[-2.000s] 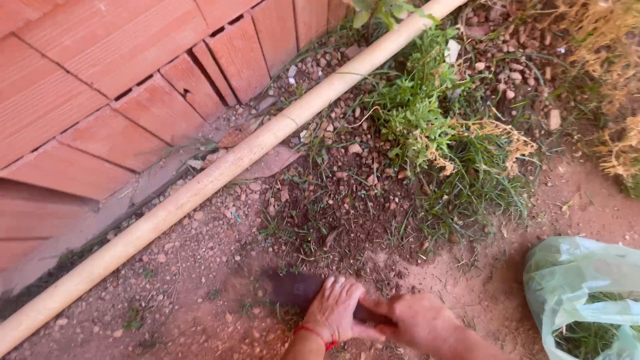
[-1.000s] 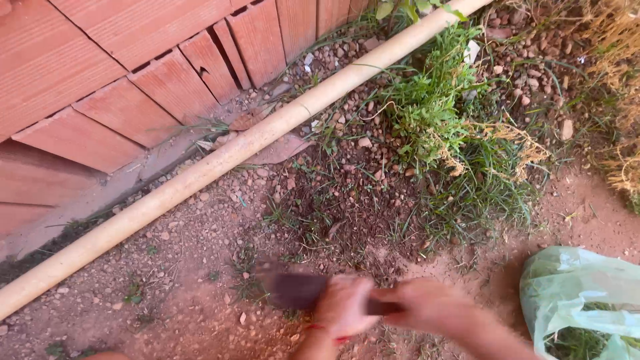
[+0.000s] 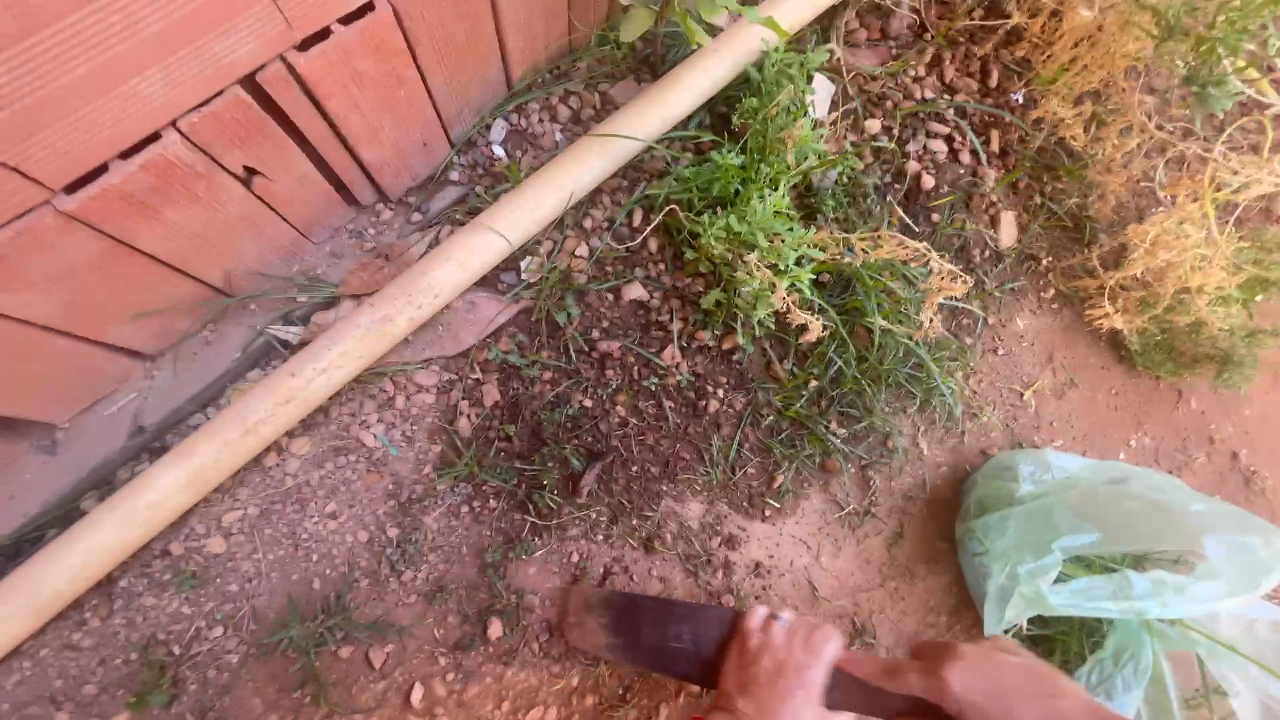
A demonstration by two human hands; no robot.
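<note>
A broad dark metal blade (image 3: 655, 632), dusted with reddish soil at its tip, lies low over the dirt at the bottom centre, pointing left. My left hand (image 3: 775, 665) is closed around the rear part of the blade. Just right of it, my right hand (image 3: 965, 680) grips the tool's handle end, partly blurred. Above the blade are short grass tufts (image 3: 850, 370) and a leafy green weed (image 3: 745, 215) in gravelly soil. A translucent green plastic bag (image 3: 1120, 510) with cut grass inside sits to the right of my right hand.
A pale round pole (image 3: 400, 310) runs diagonally across the ground beside a border of red hollow clay bricks (image 3: 180, 210). A flat reddish shard (image 3: 455, 328) lies partly under the pole. Dry yellowish plants (image 3: 1170, 270) grow at the upper right; small weeds (image 3: 320, 630) stand at lower left.
Both hands and the blade sit lower in the view than a second ago. The hands stay on the tool throughout. The grass and weeds above look the same.
</note>
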